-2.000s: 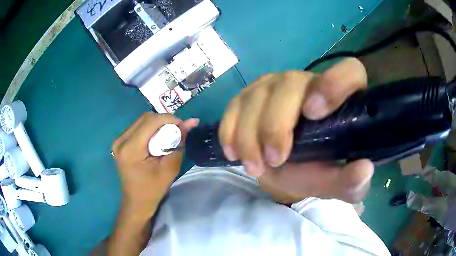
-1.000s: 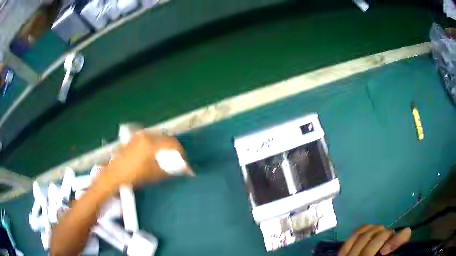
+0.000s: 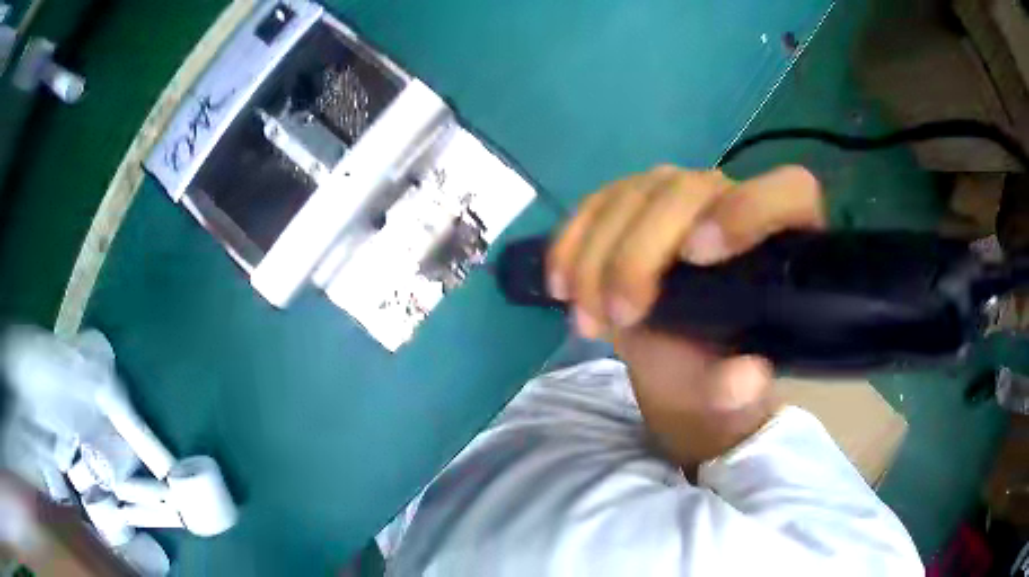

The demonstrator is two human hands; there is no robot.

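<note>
My right hand (image 3: 677,259) is closed around a black electric screwdriver (image 3: 829,295), its nose pointing left, near the front of the white screw feeder. The bit cannot be made out. The feeder (image 3: 344,186) has a dark open tray with heaped screws and a pale bar across it. Its front ledge (image 3: 395,304) carries a small metal pick-up plate. My left hand (image 3: 43,550) is only a blurred, skin-coloured patch cut off at the lower left corner, beside white fan bodies (image 3: 203,496); its fingers cannot be made out.
The green table (image 3: 305,423) has a pale edge strip (image 3: 107,220) along the dark green conveyor. A white fan part (image 3: 59,79) shows at the upper left. A black cord (image 3: 869,138) loops behind the driver. Brown cartons (image 3: 937,68) stand at the right.
The view has swung back from the conveyor. The driver and right hand are again in front of the feeder. My left hand, earlier around a white fan body, has moved to the lower left corner.
</note>
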